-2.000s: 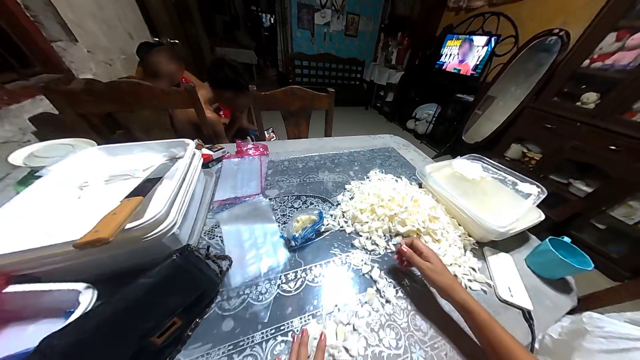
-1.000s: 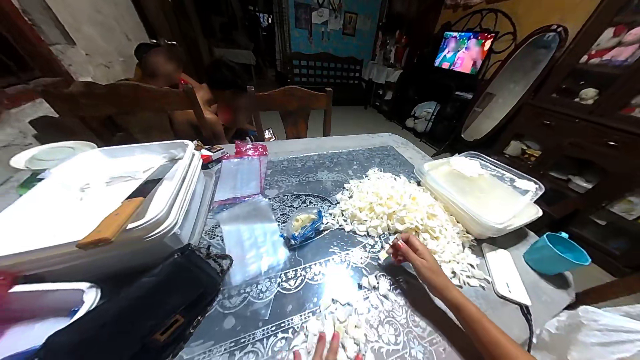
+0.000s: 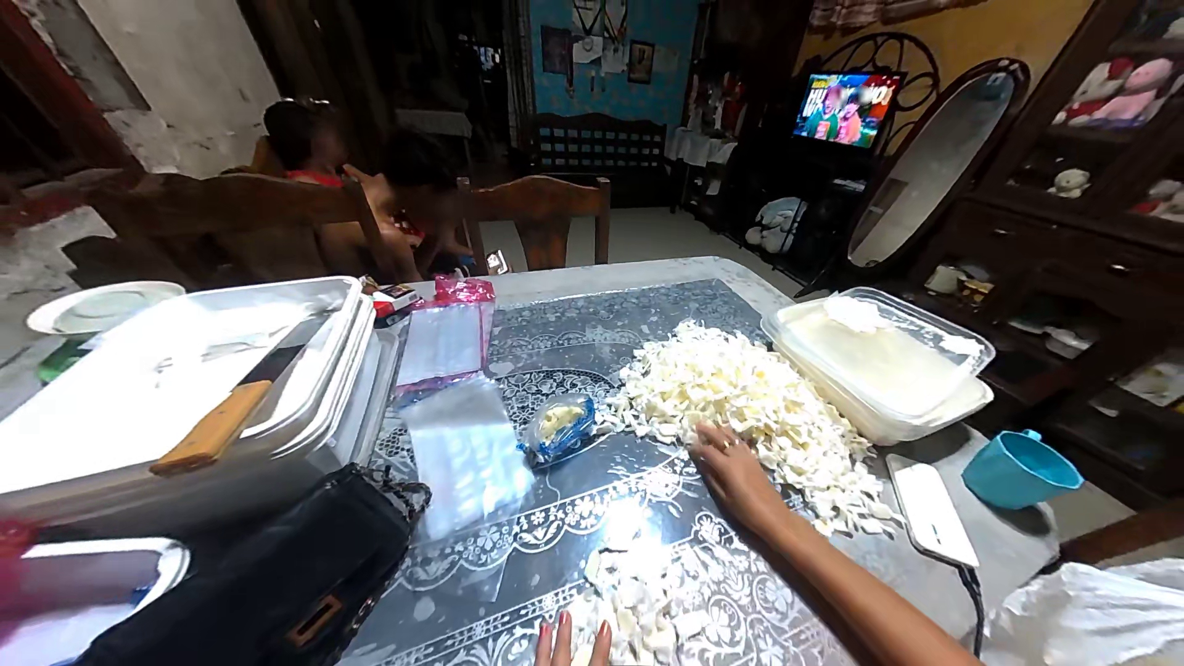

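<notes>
A large heap of small white pieces [image 3: 758, 388] lies on the lace-patterned tabletop [image 3: 592, 499]. My right hand [image 3: 731, 462] touches the heap's near left edge; its fingertips are partly among the pieces, so I cannot tell whether it grips any. At the bottom edge, my left hand [image 3: 573, 643] shows only its fingers, spread apart beside a smaller scatter of white pieces [image 3: 634, 601]. A small blue-tinted plastic bag with pale contents [image 3: 560, 425] lies left of the heap. Flat clear plastic bags [image 3: 467, 458] and a pink-edged pack of bags [image 3: 444, 338] are further left.
White trays [image 3: 342, 370] are stacked at left, with a wooden-handled knife [image 3: 213, 430] on top. A black bag [image 3: 268, 564] is in front of them. At right are a clear plastic container [image 3: 879, 361], a white power bank or phone [image 3: 932, 509] with a cable, and a teal cup [image 3: 1022, 467].
My right hand has moved back against the heap's edge from slightly nearer the front, where it was one second ago. My left hand remains at the bottom edge by the smaller scatter.
</notes>
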